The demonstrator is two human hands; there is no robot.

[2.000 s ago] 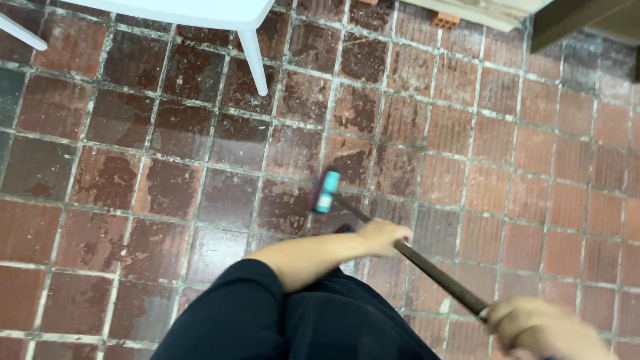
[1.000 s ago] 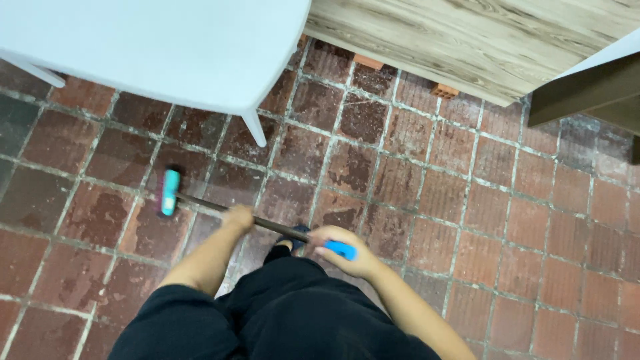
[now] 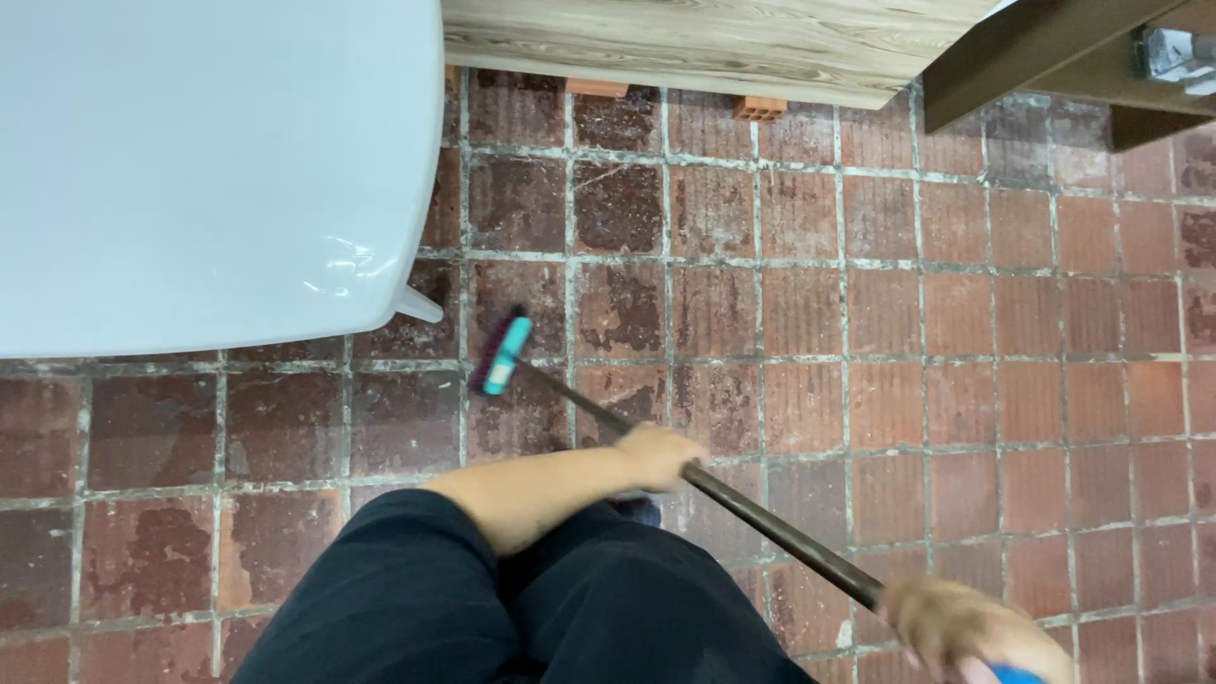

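A broom with a turquoise head [image 3: 507,355] and dark bristles is on the tiled floor [image 3: 712,313], just right of the white table's leg. Its brown handle [image 3: 774,527] slants down to the lower right. My left hand [image 3: 660,456] is closed around the handle's lower part, near the middle of the view. Farther up, my right hand [image 3: 969,622] grips the handle by its blue end [image 3: 1015,674], at the lower right edge; it is blurred.
A white plastic table [image 3: 209,171] fills the upper left, with one leg [image 3: 419,305] showing. A wood-grain panel [image 3: 703,43] stands at the top, with hollow bricks [image 3: 760,108] at its lower edge. Brown furniture [image 3: 1035,47] is at the upper right. My foot shows partly below my left hand.
From one second ago, the broom head has come back toward me from farther left, and my right hand has moved out to the lower right. More of the white table shows than two seconds ago.
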